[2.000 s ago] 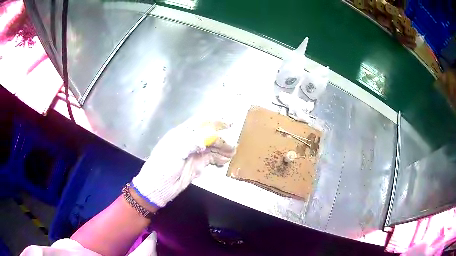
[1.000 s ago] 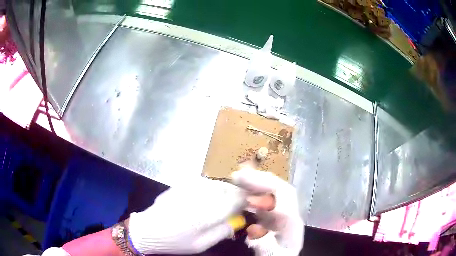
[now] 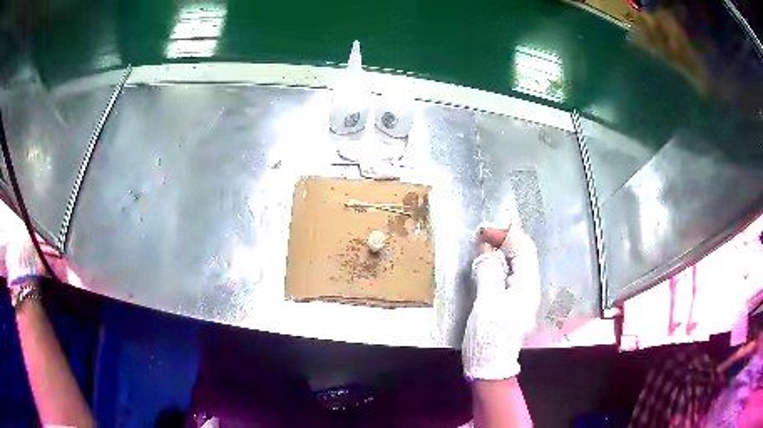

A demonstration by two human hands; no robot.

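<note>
The brown cardboard pad (image 3: pixel 322 242) lies on the metal bench, with dark specks, a small pale round cap (image 3: pixel 376 242) and thin pale sticks (image 3: pixel 376 206) on it. My right hand (image 3: pixel 502 305), in a white glove with bare skin at a fingertip, is over the bench right of the pad. Its fingers are bent; whether they pinch something small is unclear. My left hand (image 3: pixel 23 257), gloved, is at the far left edge, washed out by glare; its fingers are not clear.
Two white bottles (image 3: pixel 349 113) (image 3: pixel 391 117) stand behind the pad, with a crumpled white wipe (image 3: pixel 372 163) before them. The green belt (image 3: pixel 435 50) runs along the back. Blue crates (image 3: pixel 151 368) are below left. Another person's checked clothing (image 3: pixel 682 389) shows at the lower right.
My hands were close together in front of the pad; now the left is at the far left edge and the right is right of the pad. The view has shifted, moving the pad left.
</note>
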